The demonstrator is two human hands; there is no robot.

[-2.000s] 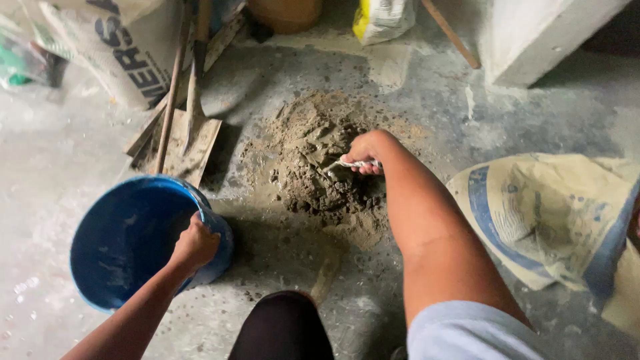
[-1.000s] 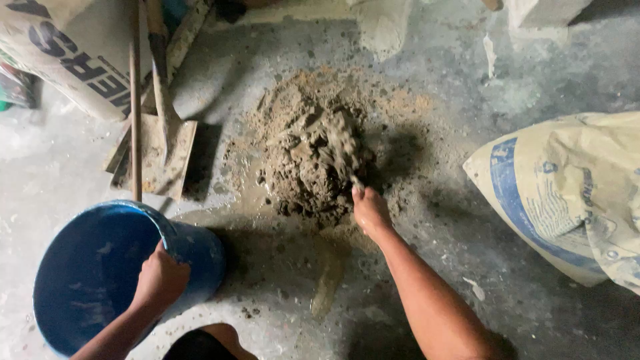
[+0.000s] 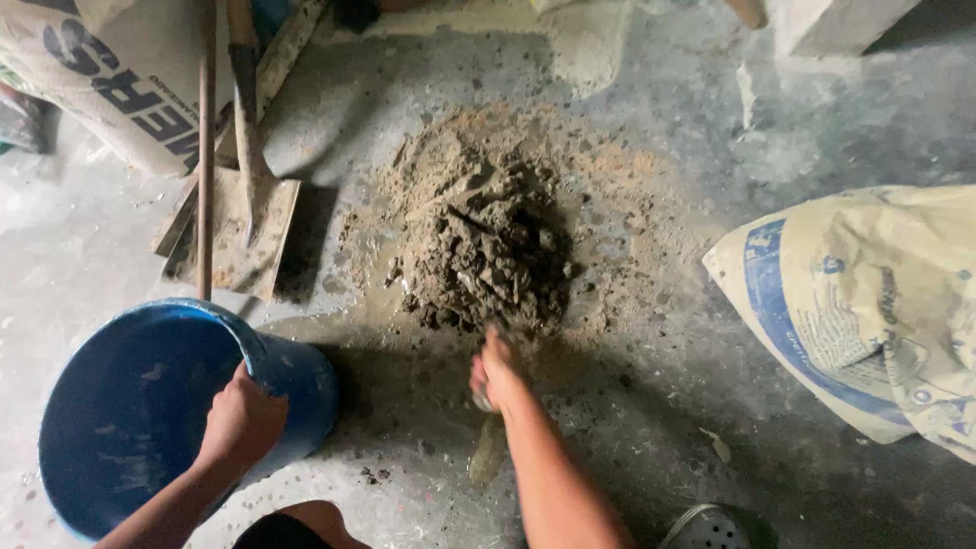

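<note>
My left hand [image 3: 245, 415] grips the rim of a blue plastic bucket [image 3: 293, 389], which lies tilted with its mouth toward me at the lower left. My right hand [image 3: 494, 371] is closed around the handle of a hand tool, probably a trowel, at the near edge of a mound of wet mortar [image 3: 488, 252]. The tool's blade is hidden or blurred against the mound. Dark, lumpy mix shows at the near side of the mound, with smoother grey mix behind it.
A shovel [image 3: 255, 206] and a wooden pole [image 3: 206, 168] stand left of the mound, beside a large printed sack [image 3: 130, 84]. Another cream and blue sack [image 3: 862, 305] lies at the right. A pale block [image 3: 846, 23] is at the upper right, and a clog [image 3: 705, 528] at the bottom.
My right hand has moved from the top of the mound to its near edge. The near side of the mound now looks darker and more broken up. My left hand stays on the bucket's rim.
</note>
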